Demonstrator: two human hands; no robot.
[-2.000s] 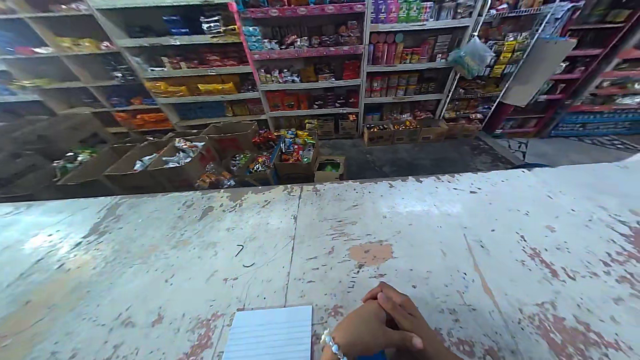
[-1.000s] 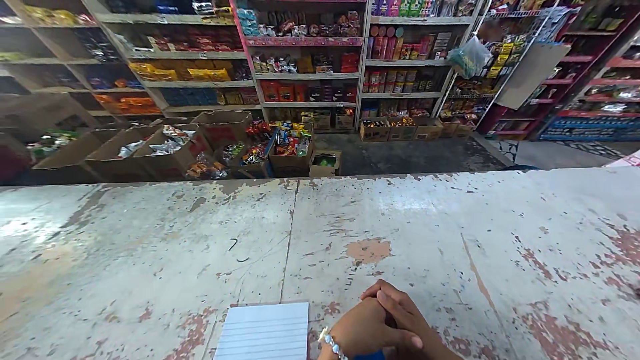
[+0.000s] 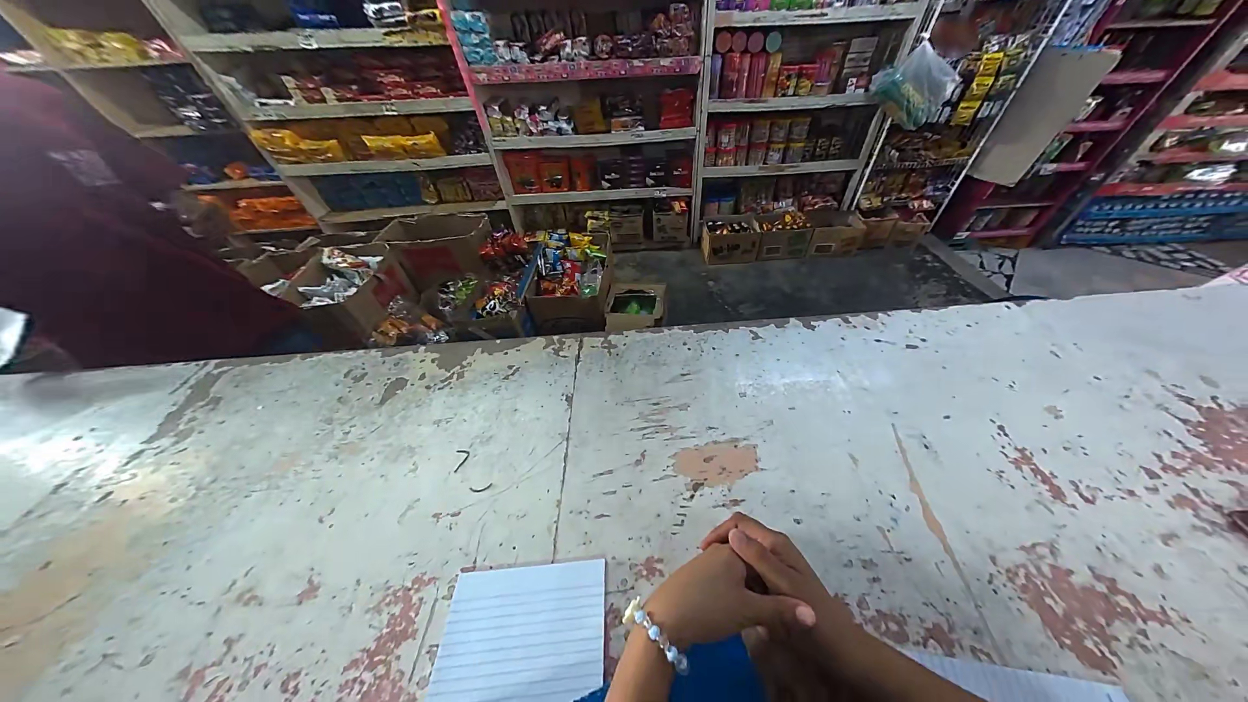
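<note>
At the lower middle of the view my left hand (image 3: 704, 597), with a beaded bracelet on its wrist, is clasped together with my right hand (image 3: 780, 570) over the near part of a worn, white-painted counter (image 3: 829, 409). Neither hand shows an object in it, though the palms are hidden. Left of the hands lies a sheet of lined paper (image 3: 526, 624). Another lined sheet (image 3: 1014, 680) shows partly under the right forearm at the bottom edge. Something blue (image 3: 717, 673) is visible below the wrists.
Beyond the counter stand open cardboard boxes (image 3: 341, 292) of packaged snacks and shelves (image 3: 604, 139) stocked with packets and jars. A person in a dark red top (image 3: 117, 234) is at the far left, behind the counter. A plastic bag (image 3: 916, 86) hangs by a rack.
A person in a dark red top has come into view at the far left, where earlier frames show shelves and boxes. My clasped hands have stayed in place.
</note>
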